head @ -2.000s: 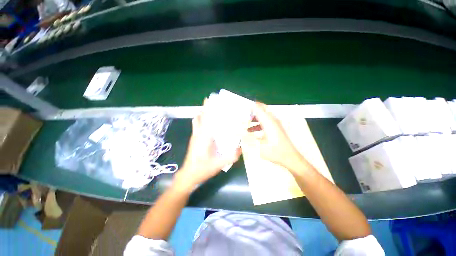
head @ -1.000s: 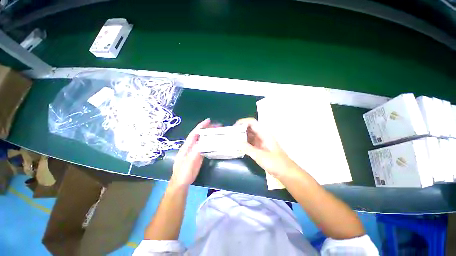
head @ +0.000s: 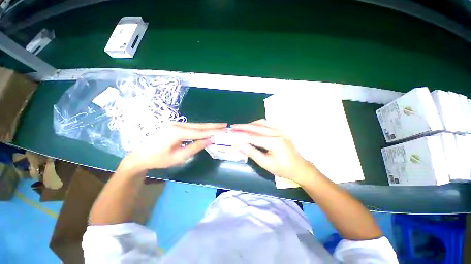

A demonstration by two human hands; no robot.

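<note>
A small white retail box [head: 227, 152] is in front of me over the dark green bench, mostly covered by my fingers. My left hand [head: 170, 146] reaches in from the left with its fingertips on the box's top edge. My right hand [head: 273, 152] holds the box from the right, fingertips meeting the left ones. Any sticker at the fingertips is too small to tell. A pale sticker sheet [head: 315, 134] lies on the bench to the right, partly behind my right hand.
A tangled pile of white cables [head: 150, 103] lies on a clear plastic bag [head: 82, 116] at left. Rows of white boxes [head: 413, 161] stand at right. Two boxes lie on the green belt beyond the pale rail [head: 232, 82]. Brown cartons and a blue stool [head: 434, 234] are below.
The box was turned and lowered from its raised position. My left hand has swung from the box's left side to lie across its top edge. The sheet now lies free of my hands.
</note>
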